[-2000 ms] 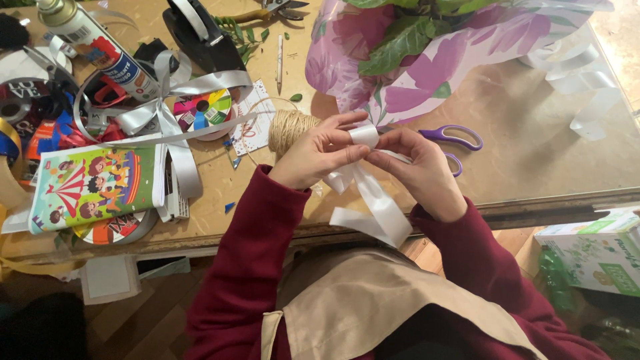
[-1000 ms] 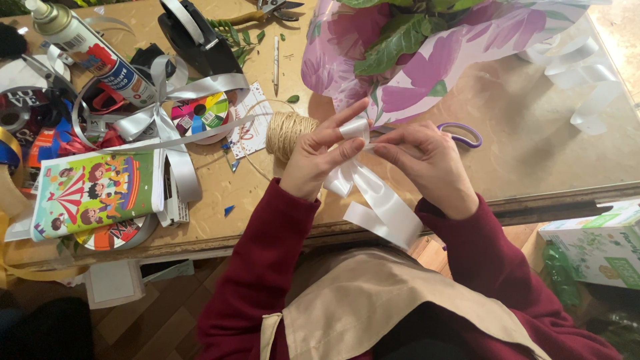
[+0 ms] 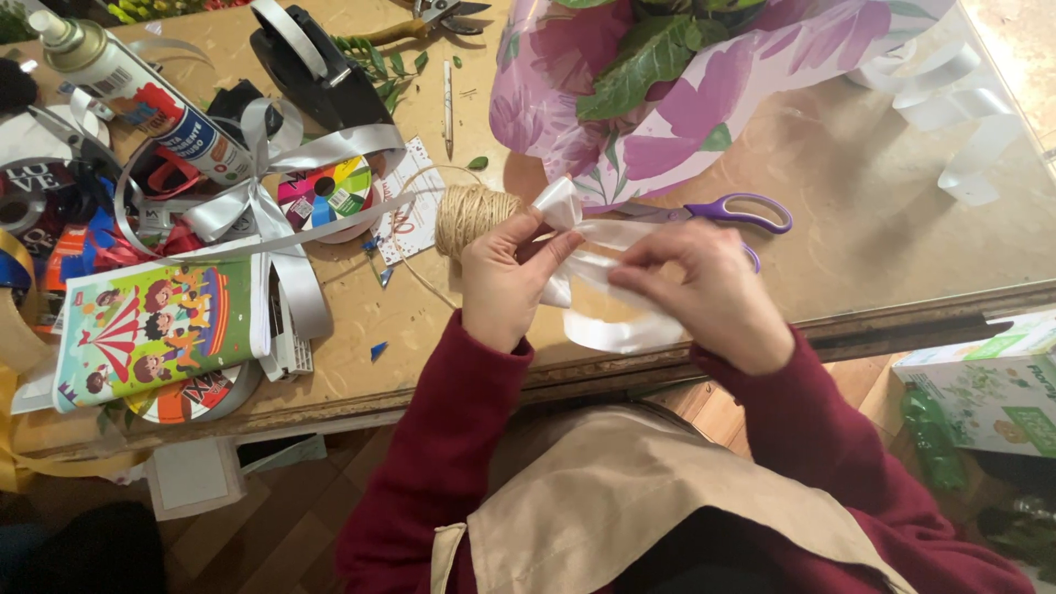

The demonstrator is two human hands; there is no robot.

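Observation:
My left hand (image 3: 511,276) pinches the gathered middle of a white satin ribbon bow (image 3: 559,206) between thumb and fingers. Just right of it, my right hand (image 3: 701,289) has thumb and forefinger together at a ribbon tail (image 3: 615,276); whether they grip it is blurred. A loose tail curls down near the table's front edge. Behind my left hand lies a spool of jute twine (image 3: 474,216). Purple-handled scissors (image 3: 747,212) lie beyond my right hand, their blades partly hidden. A leafy plant (image 3: 643,66) in pink floral wrap (image 3: 693,140) stands behind the bow.
At left are a spray can (image 3: 153,103), a silver ribbon bow (image 3: 252,198), ribbon rolls, a colourful booklet (image 3: 165,322) and a black tape dispenser (image 3: 318,74). Pruning shears (image 3: 437,18) and a pen (image 3: 448,107) lie at the back. White ribbon (image 3: 949,91) curls at right.
My right hand has moved away from my left, to the right. The ribbon tails, hanging past the table edge before, now lie spread out between and beside the hands.

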